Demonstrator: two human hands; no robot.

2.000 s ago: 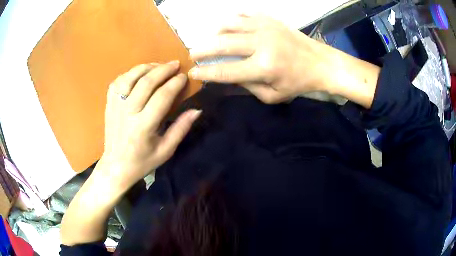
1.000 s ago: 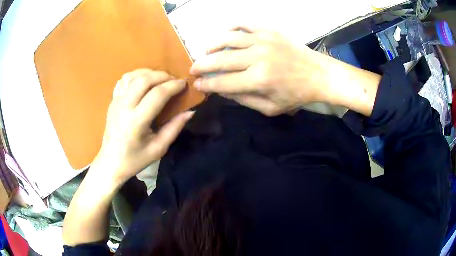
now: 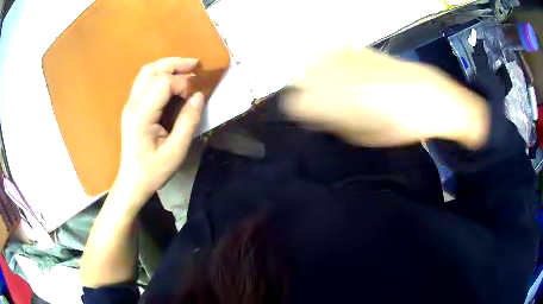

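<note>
An orange-brown panel [image 3: 101, 77] lies on the white table at the upper left, its top cut off by the picture's edge. My left hand [image 3: 158, 116] is at its near right edge, with curled fingers and thumb closed around the bent edge; the exact grip is partly hidden. My right hand [image 3: 372, 98] is strongly blurred, to the right of the panel and apart from it, over the front of my dark clothing. Its fingers cannot be made out.
The white table [image 3: 297, 29] has its near edge just in front of my body. Crumpled grey-green cloth [image 3: 71, 249] is at lower left, beside pink strips [image 3: 21, 199]. At right are clear plastic [image 3: 491, 44] and a bottle with a blue-purple cap [image 3: 527, 37].
My right hand has left the panel's corner and moved right, towards my body. My left hand has shifted slightly up and left. The panel's near right corner has drawn back, showing white table there.
</note>
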